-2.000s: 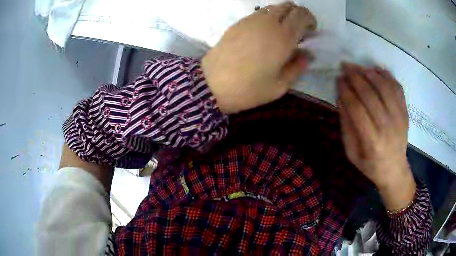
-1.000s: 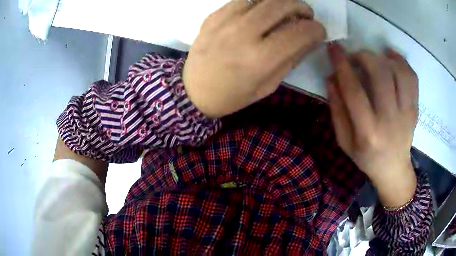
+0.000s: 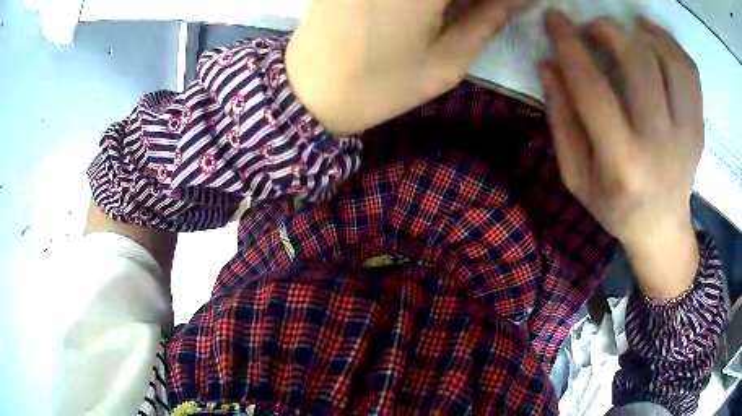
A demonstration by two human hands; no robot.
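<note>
White cloth (image 3: 187, 8) lies along the top left of the view, on the pale table. My left hand (image 3: 382, 61) is at the top centre, cut off by the upper edge. Its fingertips are out of the picture, so what they hold is hidden. My right hand (image 3: 622, 122) is at the upper right, palm down over the table edge, fingers bent and a little apart. It is slightly blurred. No cloth shows clearly in it.
The pale table edge (image 3: 720, 166) curves down on the right, with faint printed marks. The plaid apron (image 3: 366, 325) covers the lap below. Crumpled white pieces (image 3: 590, 357) lie at the lower right. A pale surface (image 3: 41, 203) fills the left side.
Both hands and the table edge sit higher in the picture. My left hand has gone partly past the top edge. The white cloth corner between the hands no longer shows.
</note>
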